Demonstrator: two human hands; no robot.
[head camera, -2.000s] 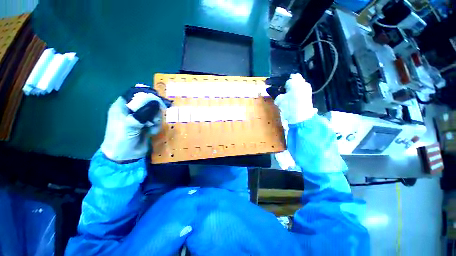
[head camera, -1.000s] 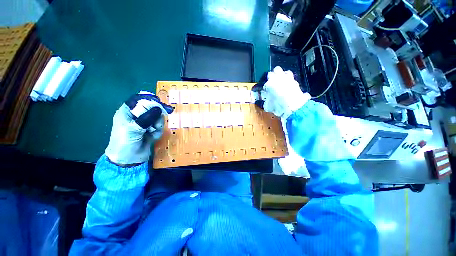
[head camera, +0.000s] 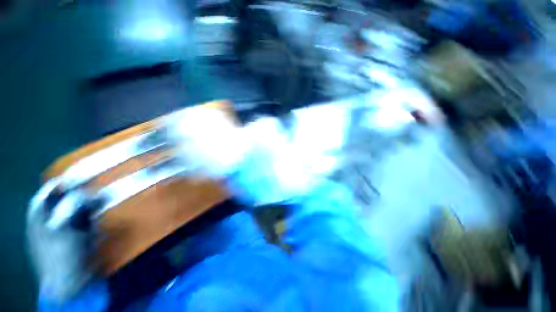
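The picture is strongly blurred. The orange-brown fixture tray (head camera: 161, 210) lies tilted across the left half of the view, with two white rows of flat pieces (head camera: 131, 184) in its upper part. My left hand (head camera: 61, 228), in a white glove with black fingertips, is at the tray's left edge. Its fingers are too blurred to tell what they hold. My right hand (head camera: 207, 140), in a white glove, is over the tray's upper right part. Blur hides its fingertips and anything in them.
The black shallow tray (head camera: 131, 94) is behind the fixture tray on the green bench (head camera: 36, 79). A blurred white-panelled machine (head camera: 390, 113) stands at the right. A pale floor (head camera: 427, 177) and brownish shapes show further right.
The view has swung right and tilted, so the fixture tray and black tray appear further left. The white bundles and stacked plates have left the view. My right hand has moved further inward over the fixture tray.
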